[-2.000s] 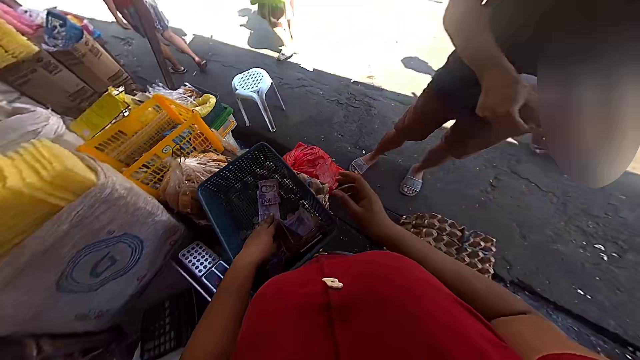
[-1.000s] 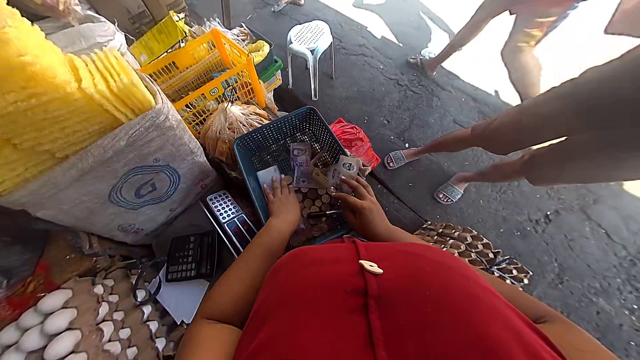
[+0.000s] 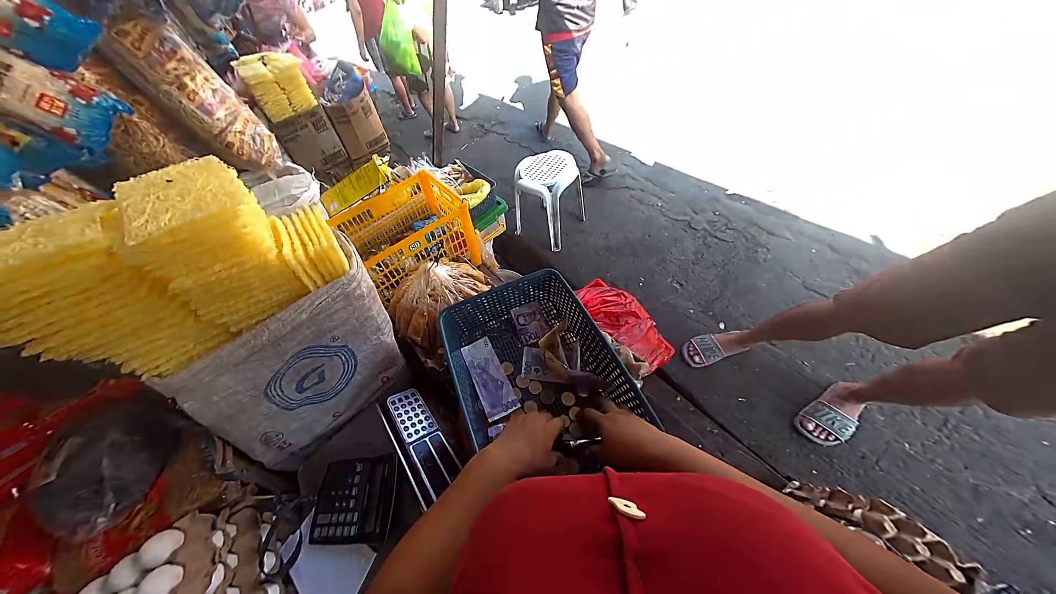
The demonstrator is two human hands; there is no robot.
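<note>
A dark blue plastic basket [image 3: 459,363] in front of my body holds banknotes and several coins. My left hand [image 3: 532,436] is in its near part, fingers down by the coins [image 3: 535,386]; whether it holds any cannot be told. Beside it my right hand [image 3: 615,425] reaches in with fingers bent down, partly hidden, near a dark object with a shiny edge. One purple banknote [image 3: 490,378] lies along the basket's left side. Another banknote [image 3: 529,322] is at the far end, and a folded brownish note [image 3: 554,346] stands up near the middle.
Left are a calculator [image 3: 353,499], a silver device with round buttons [image 3: 414,417], eggs [image 3: 157,549] and a sack [image 3: 289,363] topped with yellow sheets. Ahead are a yellow crate [image 3: 425,223] and white stool [image 3: 549,177]. A red plastic bag [image 3: 627,322] and a person's legs [image 3: 907,330] are right.
Both hands have moved down to the basket's near end. The whitish note by my right hand a second ago is no longer seen there. Walking people have shifted in the background.
</note>
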